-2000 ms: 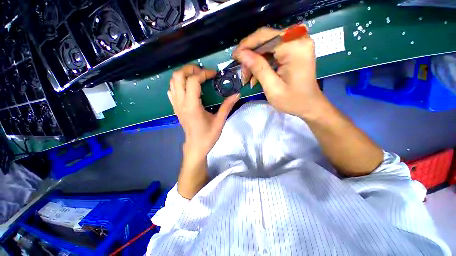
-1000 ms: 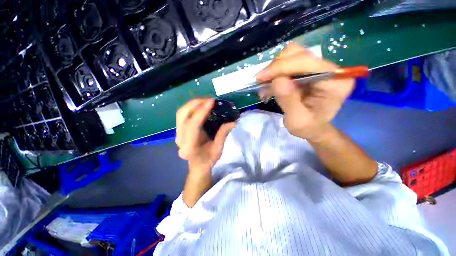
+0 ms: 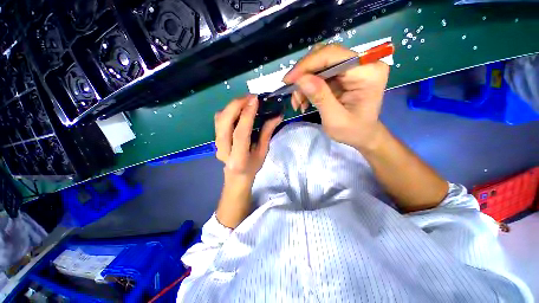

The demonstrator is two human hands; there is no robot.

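Note:
My left hand [image 3: 239,133] holds a round black part [image 3: 270,108] between thumb and fingers at the bench edge, tilted, its face partly hidden by the fingers. My right hand [image 3: 343,97] grips grey tweezers [image 3: 343,66] with an orange-red rear end. The tweezers' tip points down-left and meets the upper edge of the black part; whether it holds a piece cannot be seen. A white backing strip [image 3: 264,83] lies on the green bench behind the hands, partly covered by my right hand.
Tiny white pieces [image 3: 409,39] are scattered over the green bench [image 3: 473,41]. A large black blister tray [image 3: 171,26] with round parts fills the upper left. A white paper slip [image 3: 116,131] lies by its edge. Blue frames [image 3: 467,106] and a red crate [image 3: 509,195] stand below.
Since a second ago, the tweezers in my right hand have moved left and up from beside the black part to its upper edge. My left hand has risen slightly, still holding the part.

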